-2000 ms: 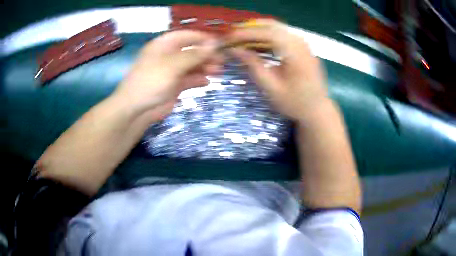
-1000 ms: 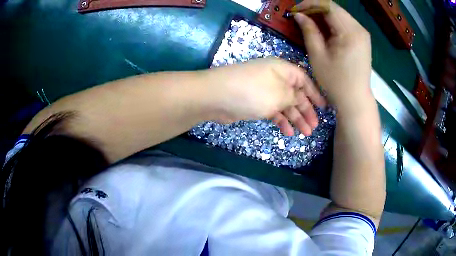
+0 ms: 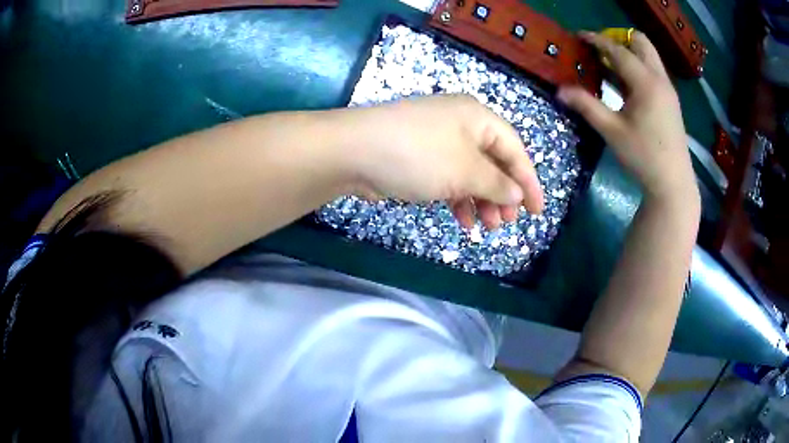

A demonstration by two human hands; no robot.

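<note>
A dark-rimmed tray [image 3: 362, 76] holds a heap of tiny silvery metal parts [image 3: 441, 234]. My left hand [image 3: 450, 160] is over the heap, palm down, with its thumb and fingers drawn together; whether a part is between them cannot be told. A red-brown panel [image 3: 534, 41] lies slanted along the tray's far edge, with a row of dark-edged square openings, some with bright centres. My right hand [image 3: 636, 112] is at the panel's right end, thumb at its near edge. A yellow tool [image 3: 616, 35] shows between its fingers, mostly hidden.
Another red-brown panel [image 3: 229, 7] lies at the far left, cut off by the frame. One more panel [image 3: 673, 35] lies at the upper right. All lie on a green surface [image 3: 216, 65] with whitish strips. Dark red-brown structures stand at the right edge.
Since one second ago, my right hand has moved right along the panel, uncovering several openings. My left fingers have curled together over the heap. Earlier, both hands were close together beyond the tray.
</note>
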